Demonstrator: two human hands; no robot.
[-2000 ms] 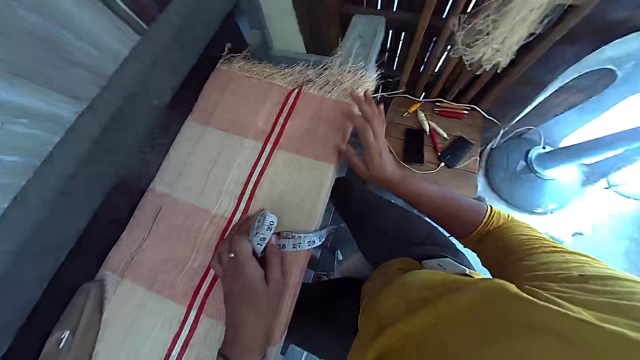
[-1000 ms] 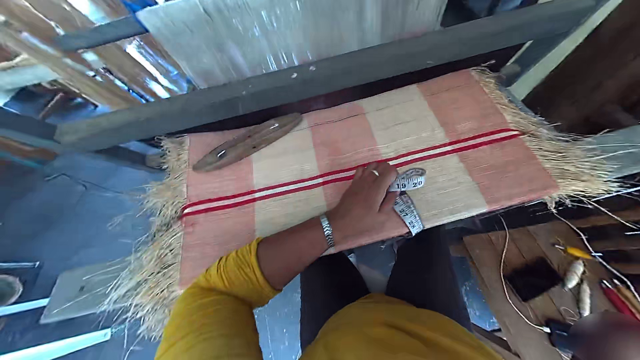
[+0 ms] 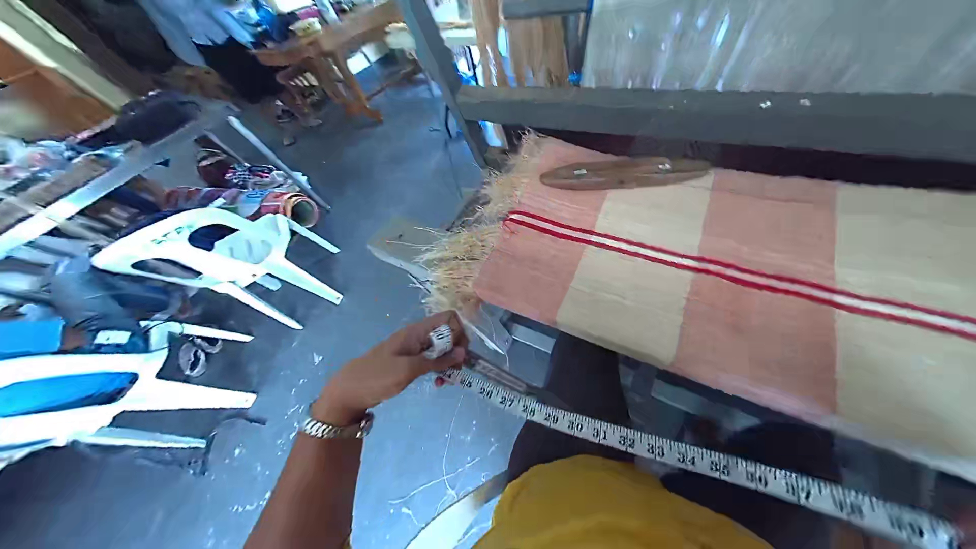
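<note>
My left hand (image 3: 404, 354), with a metal-banded wristwatch, is closed on a white measuring tape (image 3: 610, 436), part of which is bunched in the fingers. From there the tape runs straight down to the right, in front of the loom and above my lap. At the right edge a sliver of my right hand (image 3: 967, 520) shows at the tape's other visible end; most of that hand is out of view. Beyond the tape lies woven cloth (image 3: 762, 221) in pink and cream blocks, with a red and white stripe and a fringed left edge. A wooden boat shuttle (image 3: 625, 173) rests on it.
A grey loom beam (image 3: 686, 118) runs behind the cloth. White plastic chairs (image 3: 263, 248) lie or stand at the left, near a rolled patterned material (image 3: 286, 204). A wooden table (image 3: 335, 46) is farther back. Part of a person (image 3: 76, 305) shows at the far left.
My left hand has moved from the cloth's middle to beyond its near left corner. The tape, bunched and short before, is now stretched out. The view has swung left.
</note>
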